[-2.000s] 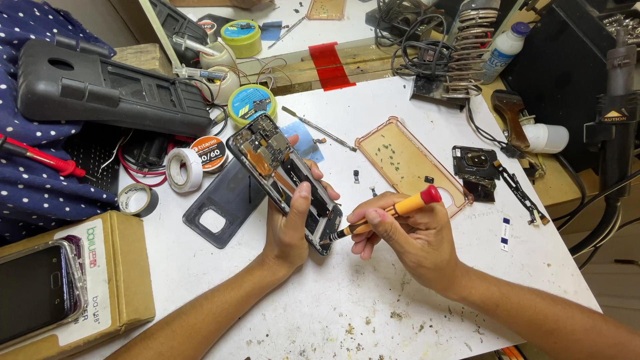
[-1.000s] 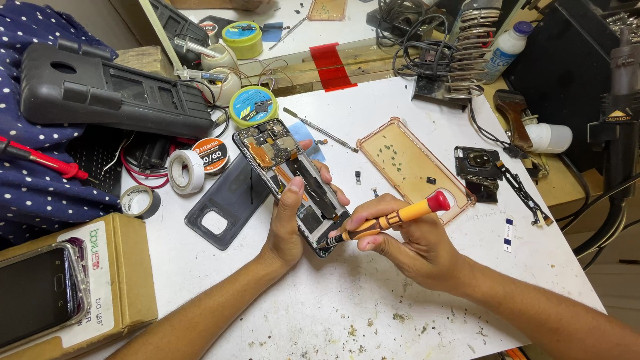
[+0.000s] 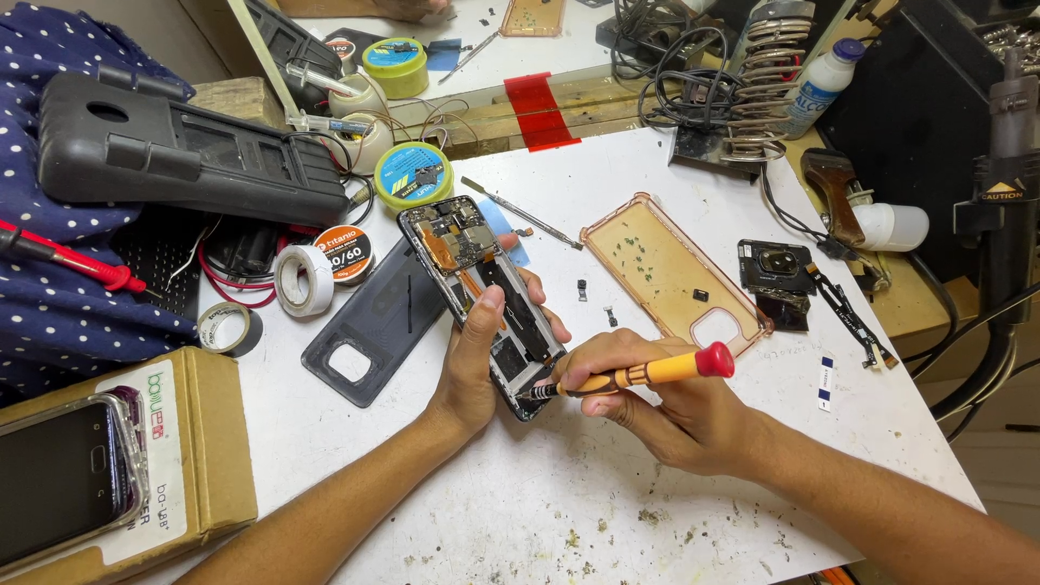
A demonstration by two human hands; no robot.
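Note:
My left hand (image 3: 475,349) holds an opened smartphone (image 3: 479,301) tilted above the white work surface, its thumb over the inner frame and its fingers behind the far edge. The phone's circuit board and orange flex cables lie exposed. My right hand (image 3: 658,398) grips a yellow screwdriver with a red cap (image 3: 650,372); its tip meets the phone's lower end, near the corner. Under and left of the phone lies a dark back cover (image 3: 366,341). A clear phone case (image 3: 650,264), with tiny screws and a small black part on it, rests to the right.
A metal spudger (image 3: 524,213), solder reel (image 3: 344,252), tape roll (image 3: 303,280) and green tin (image 3: 413,176) lie behind. A boxed phone stands at left beside a black multimeter case (image 3: 195,154). Camera cover (image 3: 776,266), flex cable (image 3: 849,313) and soldering iron stand (image 3: 760,89) are at right.
The small black part now on the clear case was not there in the oldest frame's same spot; cannot tell how it moved. The screwdriver has tilted flatter, its tip remaining at the phone's lower end.

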